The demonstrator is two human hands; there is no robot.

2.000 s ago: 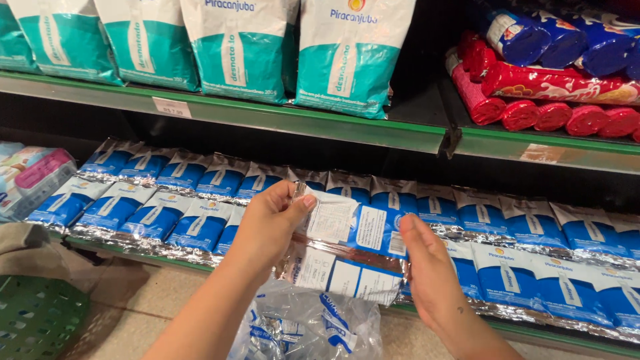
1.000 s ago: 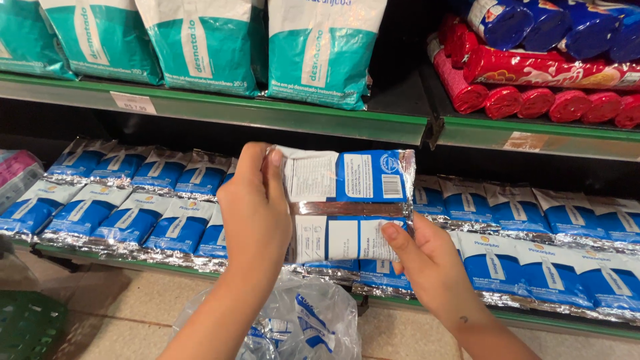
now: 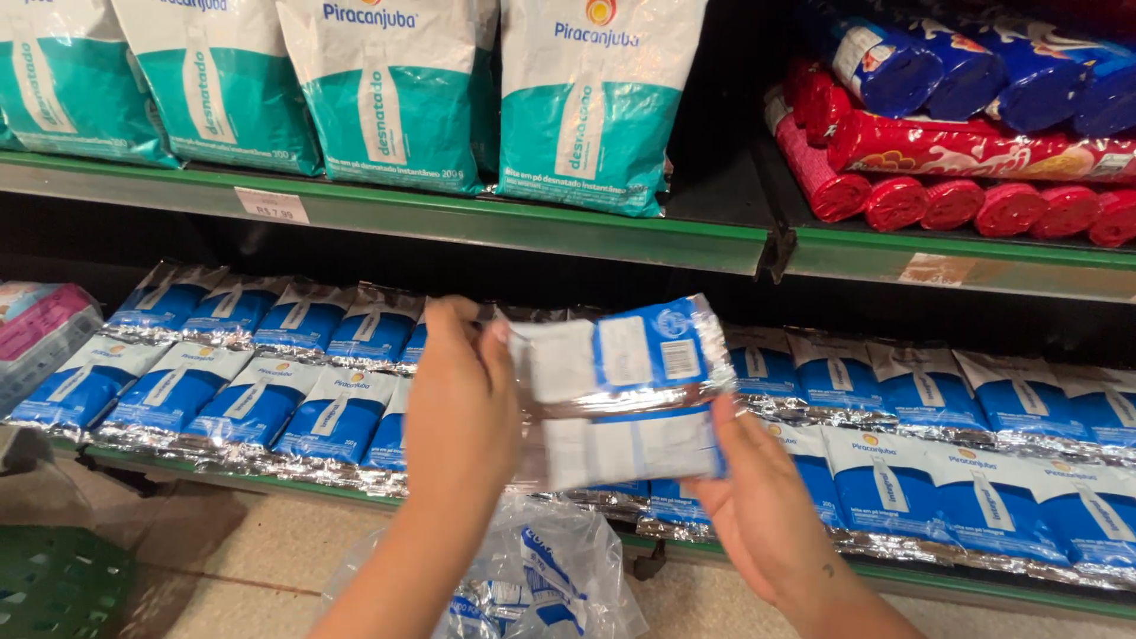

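A blue, white and silver foil packet of powdered milk (image 3: 621,390) is held between my hands over the lower shelf, its printed back and seam facing me. My left hand (image 3: 466,408) grips its left end, and my right hand (image 3: 754,506) holds the lower right corner. Both hands and the packet are slightly blurred. Behind them, rows of blue and white milk packets (image 3: 337,413) lie on the bottom shelf. Below, a clear plastic bag (image 3: 568,568) with blue print rests near the floor, partly hidden by my left forearm; blue and white packets show inside.
Teal and white milk pouches (image 3: 590,106) stand on the upper shelf, above its green edge (image 3: 568,217). Rolls in red wrappers (image 3: 976,151) and blue wrappers (image 3: 1021,80) are stacked at upper right. A green plastic basket (image 3: 62,577) sits at lower left on the tiled floor (image 3: 240,550).
Over the two seconds my hands keep hold of the packet. It was tilted down to the right, then level, and is now tilted up to the right.
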